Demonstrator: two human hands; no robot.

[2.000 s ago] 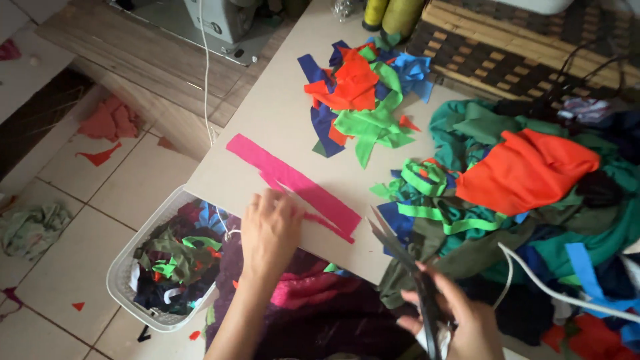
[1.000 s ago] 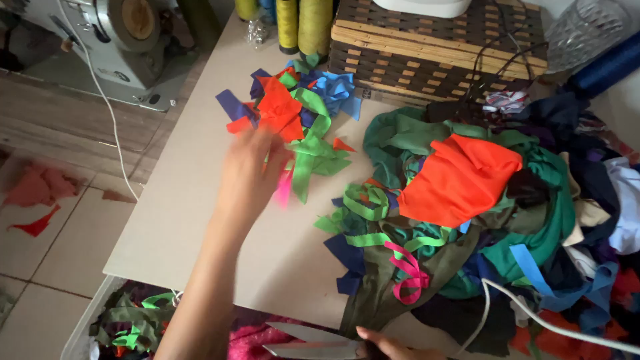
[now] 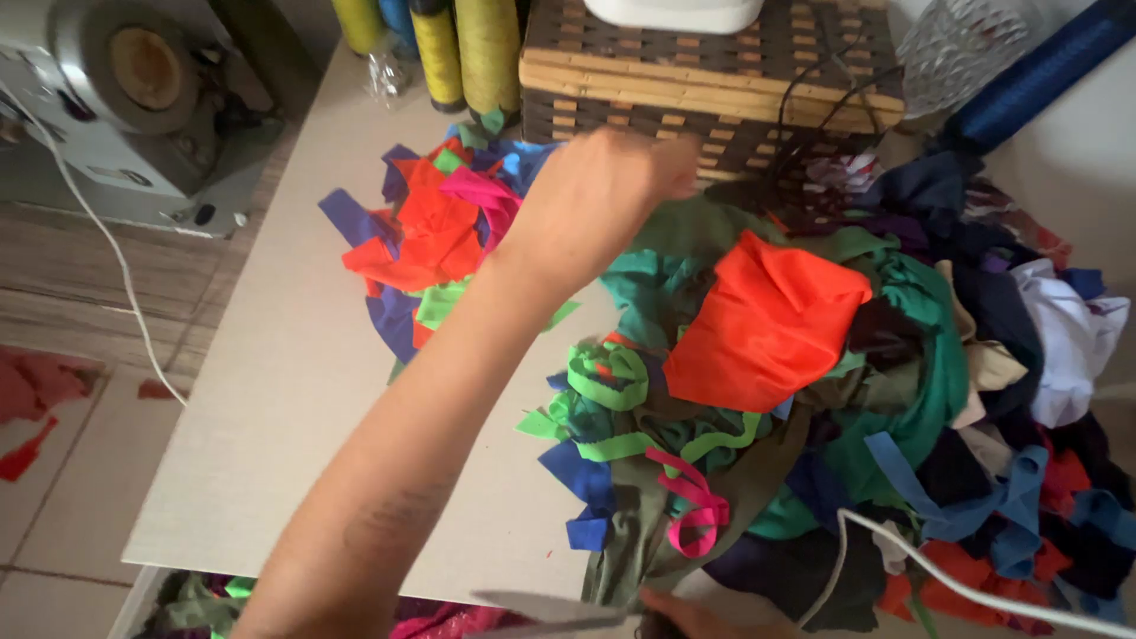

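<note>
My left hand (image 3: 612,182) reaches over the far part of the table, above the gap between two heaps of fabric; its fingers are curled and whether they hold anything is hidden. Left of it lies a smaller pile of orange, green, blue and pink scraps (image 3: 435,222). At the bottom edge my right hand (image 3: 701,619), partly cut off, holds scissors (image 3: 559,624), whose blurred blades point left. To the right spreads a large heap of cloth with an orange piece (image 3: 768,324) on top and a curled pink strip (image 3: 697,510) near its front.
A woven basket (image 3: 621,80) stands at the back beside thread cones (image 3: 488,53). A sewing machine (image 3: 133,89) is at upper left. A white cable (image 3: 967,590) crosses the lower right. Below the table's front edge is a bin of scraps (image 3: 191,608).
My left hand has moved from the small scrap pile to the right and farther back. Pink cloth now lies on that pile; two seconds ago pink pieces lay on the bare tabletop.
</note>
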